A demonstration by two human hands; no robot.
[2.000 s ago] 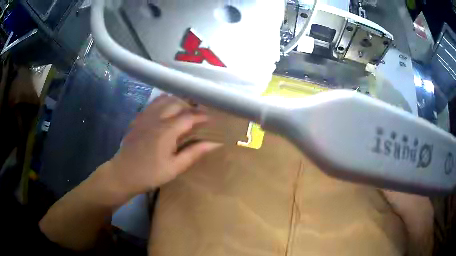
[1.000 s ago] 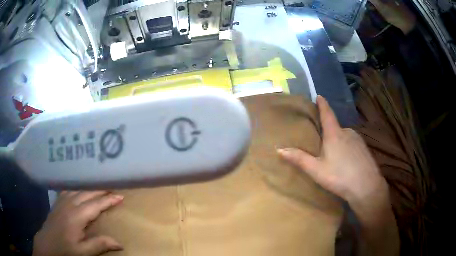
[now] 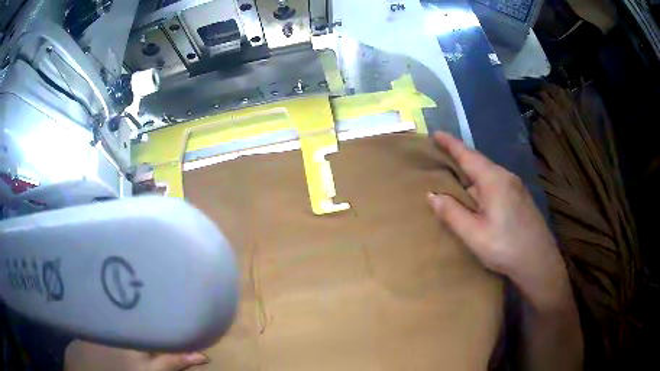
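Note:
The tan garment body point(image 3: 311, 290) lies spread in front of me, its top edge under the yellow-taped clamp point(image 3: 316, 174). One hooked arm of the clamp rests on the cloth; the other arm is at the left, partly behind the lamp. A seam with a loose thread runs down the cloth. My right hand point(image 3: 499, 217) lies on the garment's upper right edge, thumb and forefinger apart with a small fold of cloth between them. My left hand point(image 3: 137, 359) is at the bottom left edge of the picture, mostly hidden by the lamp and cut off, its fingertips on the cloth.
The white sewing lamp point(image 3: 123, 272) covers the lower left. The white machine head point(image 3: 51, 130) is at the left. The silver clamp carriage point(image 3: 224, 32) is behind the clamp. A bundle of brown strips point(image 3: 586, 188) hangs at the right. A control box point(image 3: 510, 11) is at the back right.
The view has shifted and the lamp now sits lower left, uncovering the clamp and its hooked arm over the cloth. My left hand appears lower; my right hand remains at the cloth's right edge.

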